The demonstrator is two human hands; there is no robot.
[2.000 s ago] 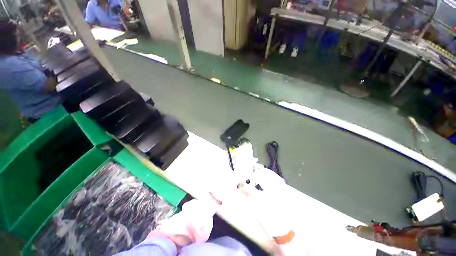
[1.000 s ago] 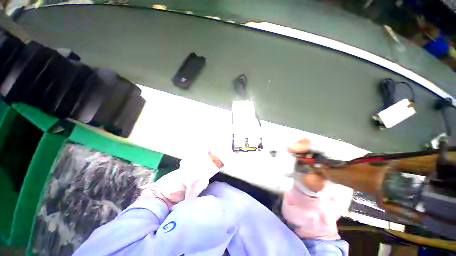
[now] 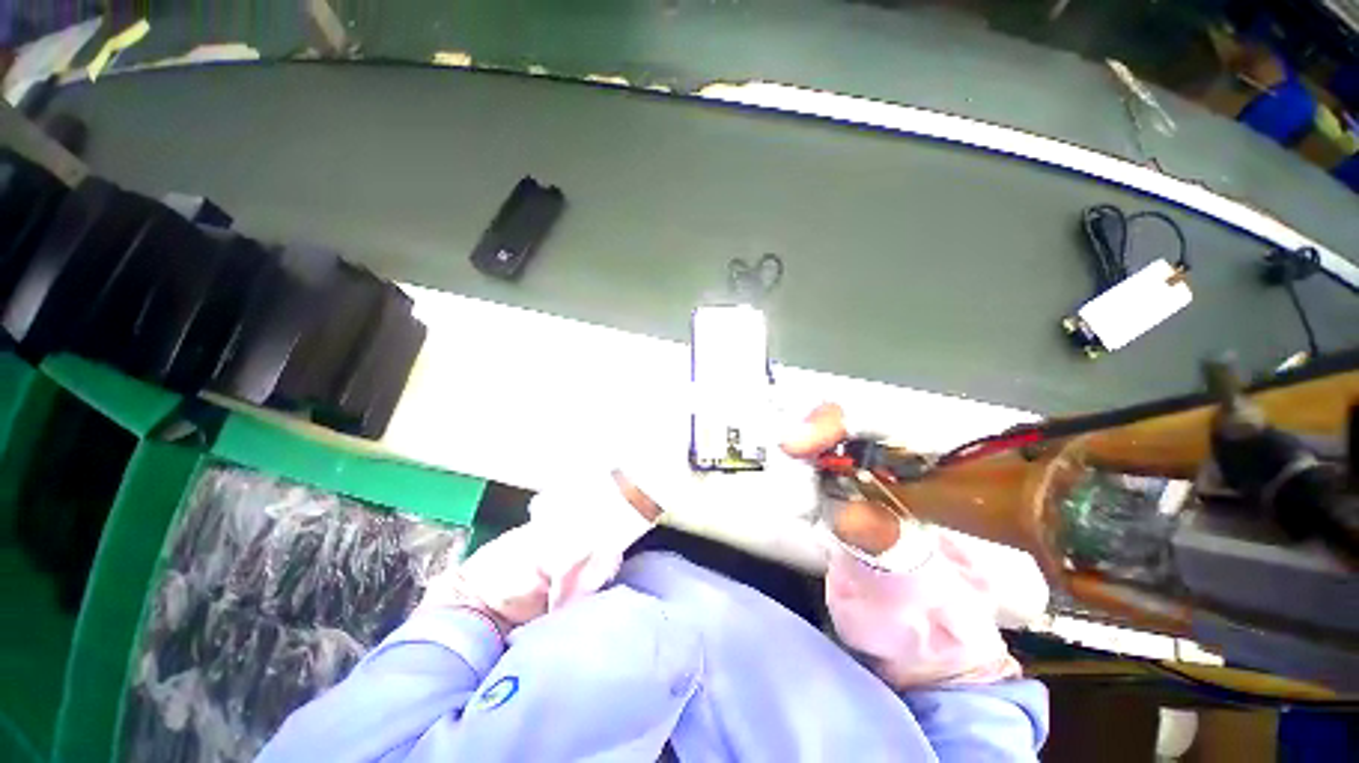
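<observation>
A flat white adapter inner unit (image 3: 729,373) lies on the white ledge in front of me, its end with small yellow parts facing me and a thin black cord at its far end. My right hand (image 3: 879,544), in a pale glove with bare fingertips, is shut on a brown-orange hand tool (image 3: 991,499) with red wires. The tool's front is just right of the unit's near end; contact cannot be told. My left hand (image 3: 574,544), gloved, is at the ledge's near edge, left of the unit. Glare hides its fingers, so its grip is unclear.
A black housing (image 3: 519,228) and another white unit with coiled cord (image 3: 1136,306) lie on the green belt (image 3: 894,224). Black cases (image 3: 224,306) stand in a row at left. A green box (image 3: 343,465) with bagged parts (image 3: 283,611) is at lower left.
The view has tilted down. My right hand has come into view with the tool and moved to the unit's near end. The unit now lies straighter, its cord pointing away.
</observation>
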